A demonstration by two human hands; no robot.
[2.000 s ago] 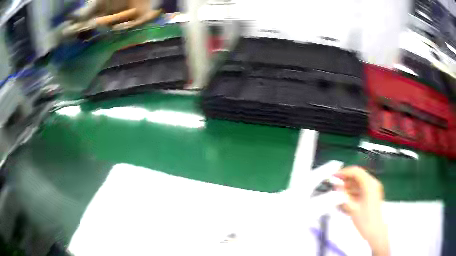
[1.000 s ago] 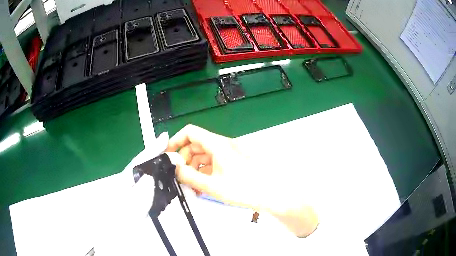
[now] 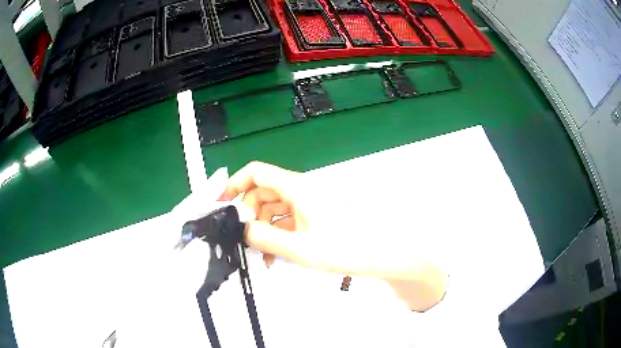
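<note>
A black phone middle frame (image 3: 225, 238) is held upright over the white work sheet (image 3: 470, 197), its solid plate at the top and its thin rails running down past the picture's lower edge. My right hand (image 3: 272, 211), bare, grips the plate's upper right corner with thumb and fingers. My left hand (image 3: 197, 200), in a white glove, is at the upper left of the plate and holds it; most of it blends into the sheet. A tiny brown part (image 3: 346, 283) lies on the sheet below my right forearm.
Three black frames (image 3: 310, 98) lie in a row on the green surface (image 3: 272, 153). Behind are stacked black blister trays (image 3: 163, 75) and a red tray (image 3: 388, 44) holding several frames. A white strip (image 3: 191, 143) runs from the stack to the sheet. A pale cabinet (image 3: 579, 88) stands at right.
The view has turned from the left since the earliest frame. Since the later one, the rightmost frame on the green surface has closed up to the row, and the held frame has tilted slightly.
</note>
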